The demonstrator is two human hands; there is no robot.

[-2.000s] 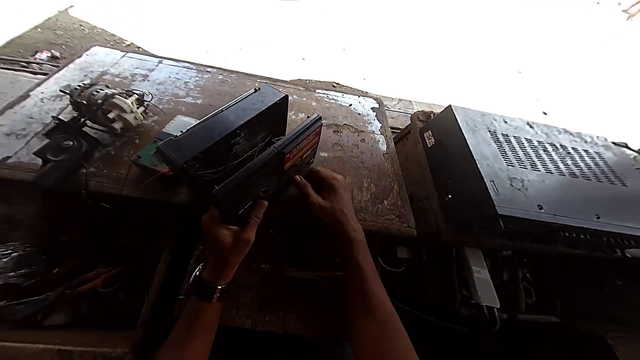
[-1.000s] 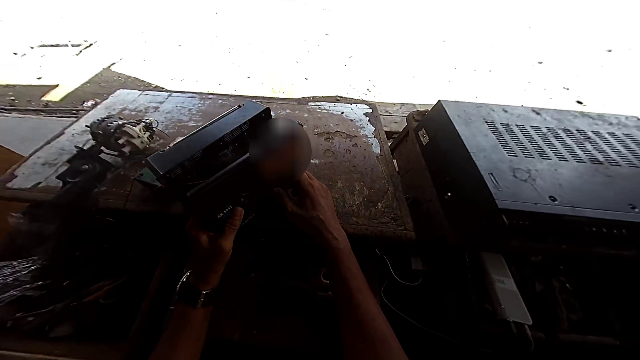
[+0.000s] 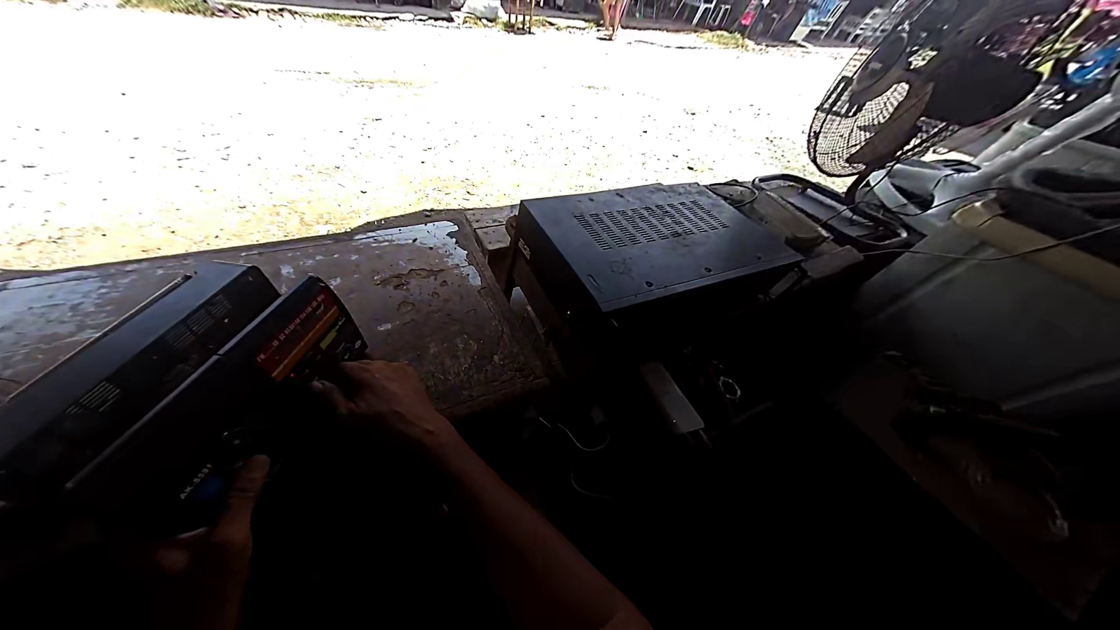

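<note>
A black radio's front panel (image 3: 306,337), with a red and yellow tuning scale, is tilted at the lower left. Behind it lies the radio's black housing (image 3: 157,346), partly apart from the panel along their upper edges. My left hand (image 3: 223,534) grips the panel's lower edge, its thumb on the front face; the rest of the hand is lost in deep shadow. With bent fingers, my right hand (image 3: 385,398) holds the panel's right end beside the tuning scale; its fingertips are partly hidden.
A worn wooden table (image 3: 437,350) with peeling patches supports the radio. To its right sits a black metal case with vent slots (image 3: 647,236). Below that is a pale rectangular box (image 3: 672,398) with cables. A caged fan (image 3: 875,105) stands at the upper right, with cables near it.
The view has swung to the right, bringing the fan into sight and the coil-like metal part at the left out of it. Both hands remain on the radio panel.
</note>
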